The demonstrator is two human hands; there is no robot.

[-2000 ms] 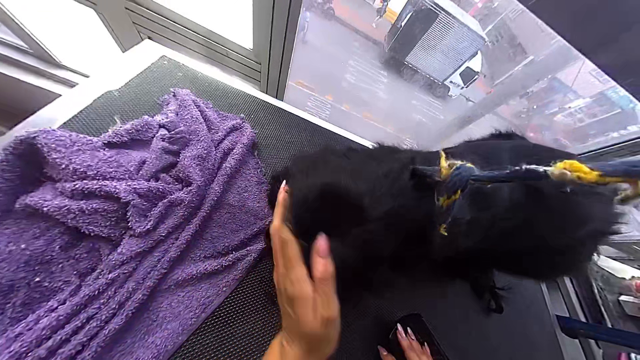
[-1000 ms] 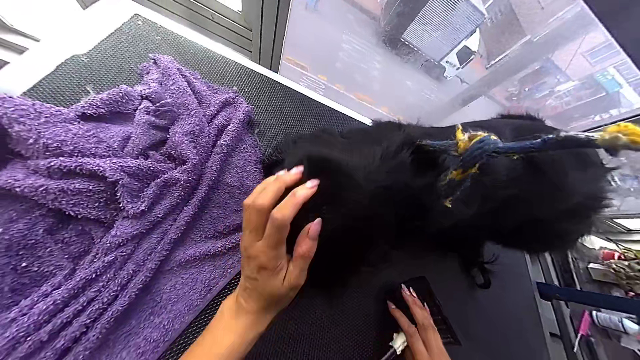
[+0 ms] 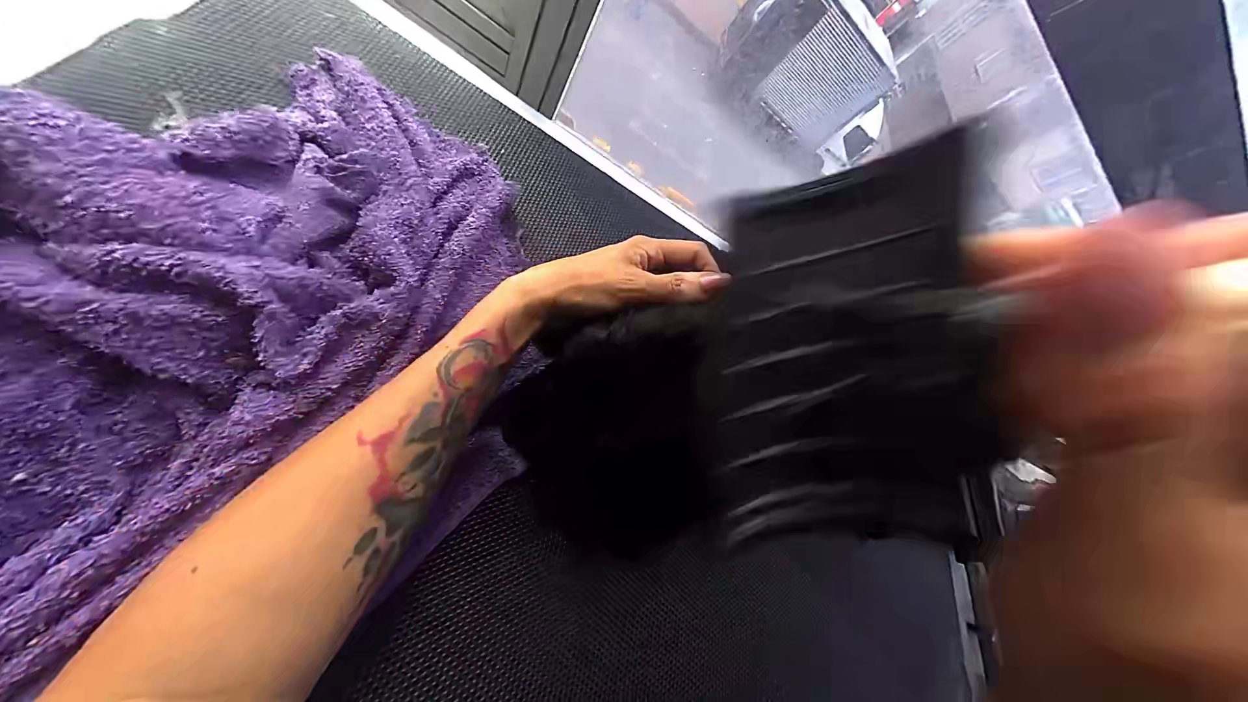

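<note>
My left hand (image 3: 624, 278) reaches over the black furry animal (image 3: 624, 439), its fingers by the fur at the far side; the fingertips are partly hidden. My right hand (image 3: 1121, 322), blurred and close to the camera, is shut on a dark flat object with light ridges (image 3: 848, 361), whose exact kind I cannot tell. That object covers much of the animal. Left of the animal a crumpled purple towel (image 3: 244, 292) lies on the textured black mat (image 3: 565, 624), under my left forearm.
Beyond the mat's pale edge is a window (image 3: 663, 107), with a vehicle (image 3: 829, 78) outside. A grey panelled frame (image 3: 487, 39) stands at the upper middle. Some blurred items show at the right, partly behind my right hand.
My left hand has moved right and away from me, over the animal. My right hand has risen from the mat with the dark object. The rope seen earlier is now hidden or out of view.
</note>
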